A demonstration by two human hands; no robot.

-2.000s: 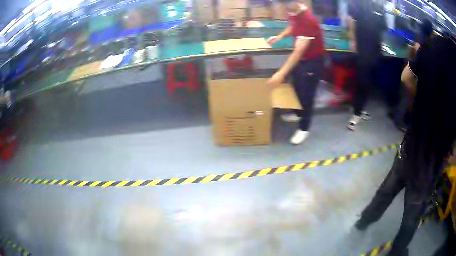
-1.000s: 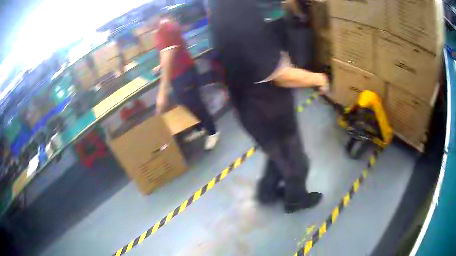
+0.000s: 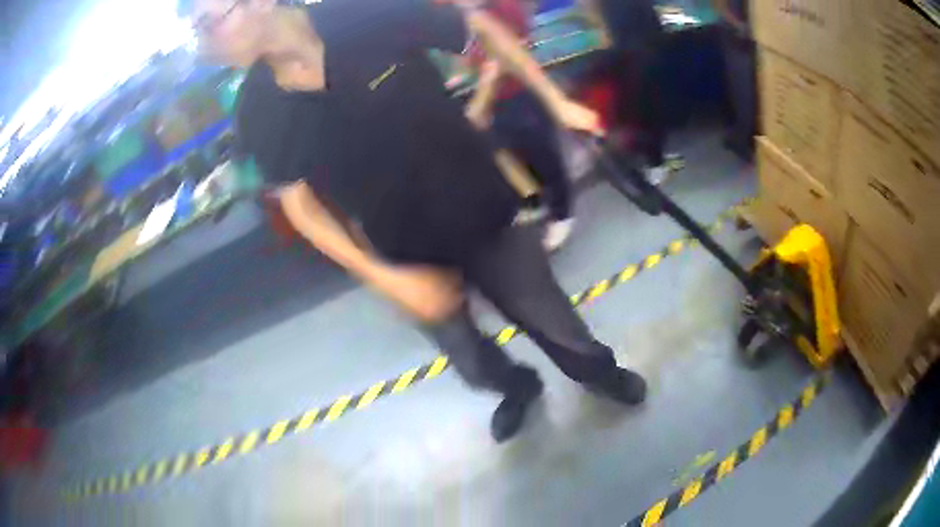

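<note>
Neither of my hands is in the picture. Nearest in front of me, a person in dark clothes [image 3: 402,154] walks on the grey floor, one hand on the long dark handle of a yellow pallet jack [image 3: 821,293]. Behind the jack, a pallet of finished cartons [image 3: 888,196] stands stacked at the right, brown and closed with dark print. The stack is cut off by the top and right edges. The picture is tilted and partly blurred.
Yellow-and-black tape lines [image 3: 335,410] cross the grey floor [image 3: 412,463]. A long teal-topped bench [image 3: 62,293] runs along the left and back. Other people stand behind, one in a red top. A red blurred thing [image 3: 23,441] is at the far left. A teal surface shows at the bottom right corner.
The person in dark clothes has turned towards me and moved left in view. The jack and stack show lower and further right. The open carton by the bench is no longer visible.
</note>
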